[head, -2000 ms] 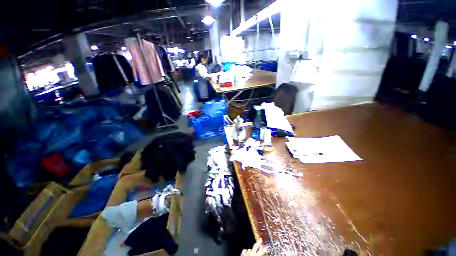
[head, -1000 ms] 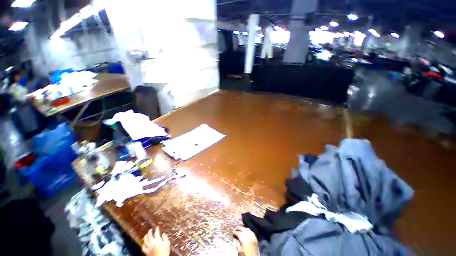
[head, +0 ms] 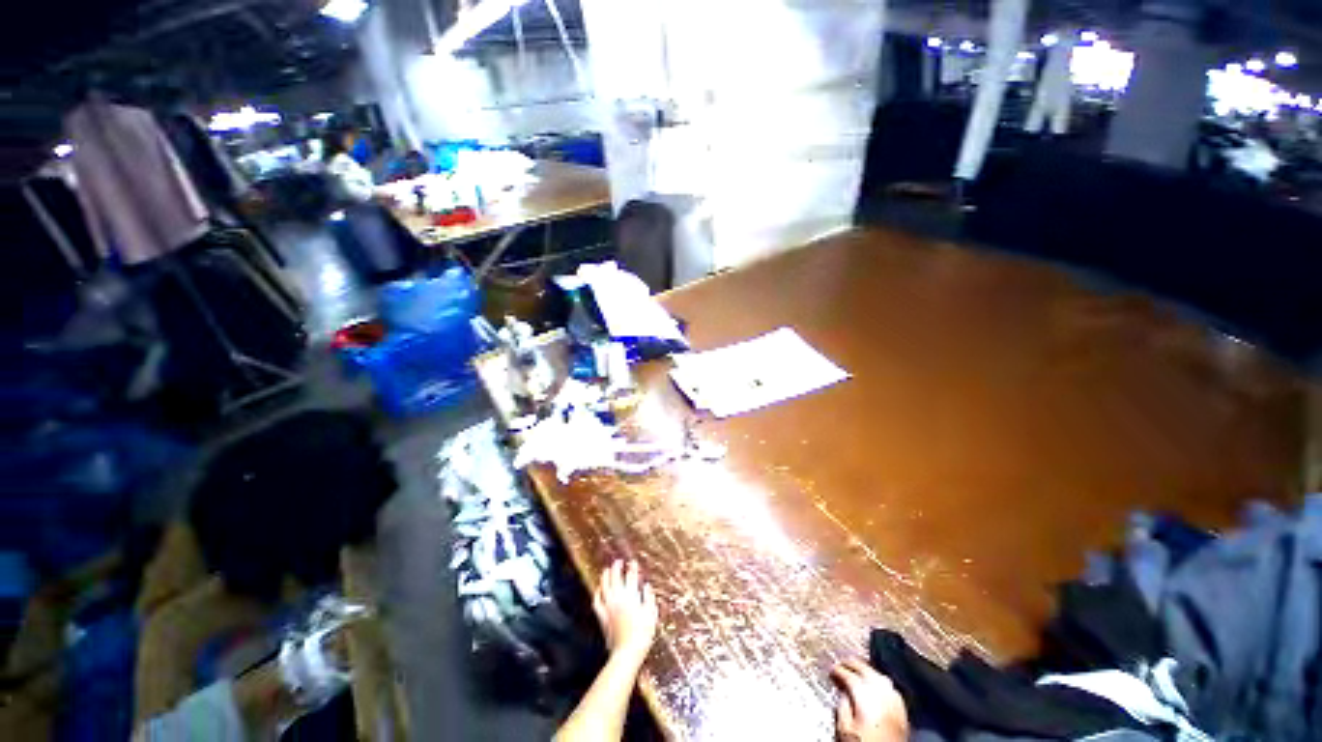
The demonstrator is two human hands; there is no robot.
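Note:
My left hand (head: 625,609) rests on the near left edge of the brown wooden table (head: 986,377), fingers apart and empty. My right hand (head: 870,702) is at the bottom of the picture, cut off by its edge, beside the black end of a garment bundle; its fingers look curled at the tabletop, and whether it touches the cloth is unclear. The blue-grey and black garment bundle (head: 1232,616) lies at the lower right with a white tie strip (head: 1124,687) around it, partly out of the picture.
Paper sheets (head: 757,373) lie on the table, with white scraps and small clutter (head: 573,442) at its far left corner. Black-and-white fabric strips (head: 497,536) hang beside the table. Cartons and a black cloth heap (head: 290,493) stand left. Blue bags (head: 423,348) and a person (head: 348,171) are beyond.
The view swung right, then partly back left, so the bundle now sits nearer the right edge. My left hand has moved forward along the table edge.

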